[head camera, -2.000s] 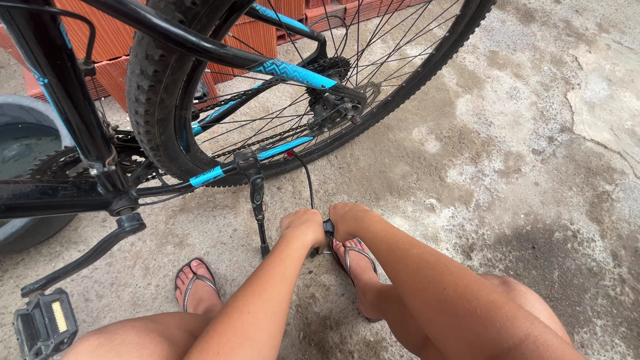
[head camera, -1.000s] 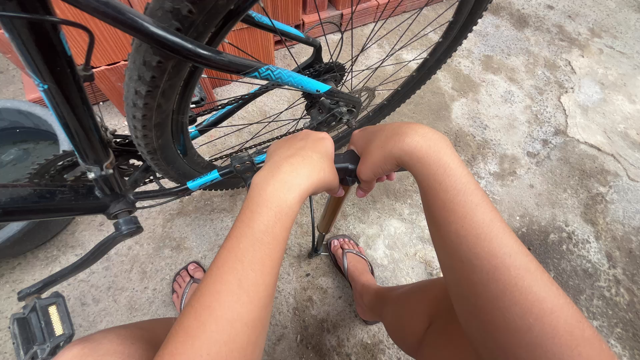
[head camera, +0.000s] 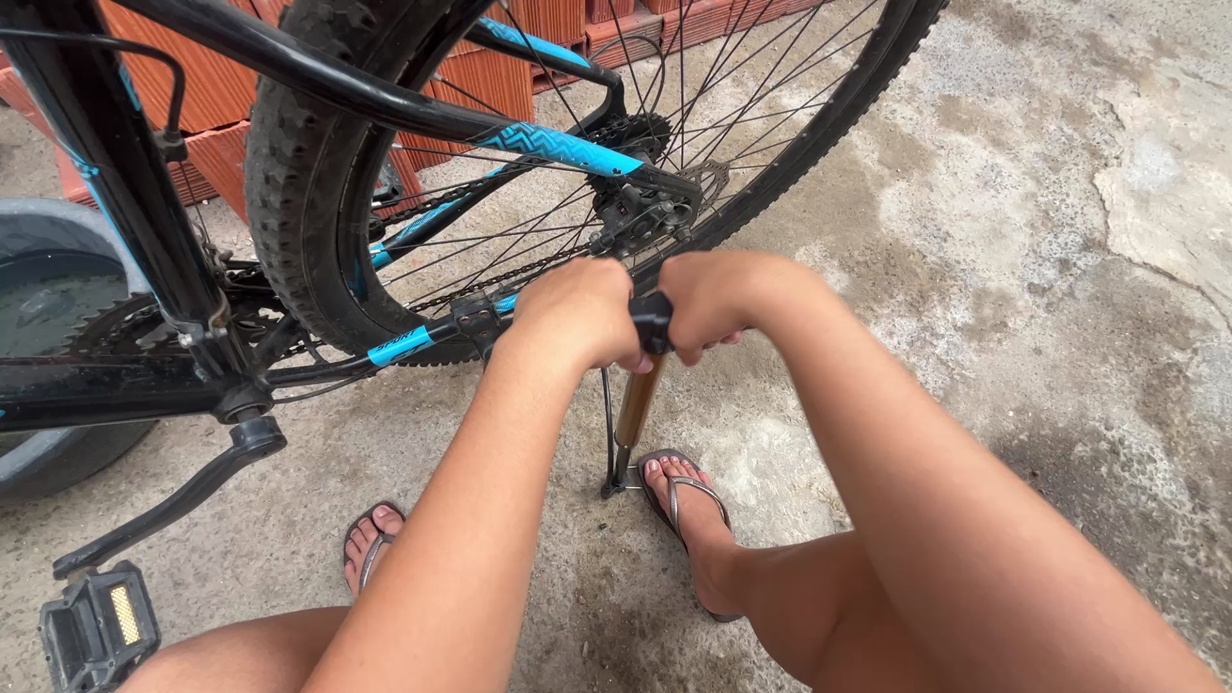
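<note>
My left hand (head camera: 580, 313) and my right hand (head camera: 717, 300) are each closed around one side of the black handle (head camera: 652, 322) of a floor pump. Its gold-brown barrel (head camera: 635, 404) stands upright below them, and a thin black hose (head camera: 607, 423) runs up beside it. My right foot in a flip-flop (head camera: 688, 496) is at the pump's base. Just beyond my hands is the rear wheel of a bicycle, with a knobby tire (head camera: 308, 192), a rear hub and a disc brake caliper (head camera: 640, 217). The hose's upper end is hidden behind my left hand.
The black and blue bicycle frame (head camera: 144, 183) spans the left side. A crank arm (head camera: 183, 500) with a pedal (head camera: 101, 621) sticks out at lower left. Behind the frame sits a dark tub of water (head camera: 58, 241). Hollow red bricks (head camera: 491, 91) are stacked behind the wheel on the concrete floor.
Both hands were low near my right foot two seconds ago; they have risen with the pump handle, and the gold-brown barrel now shows. Since one second ago they have hardly moved.
</note>
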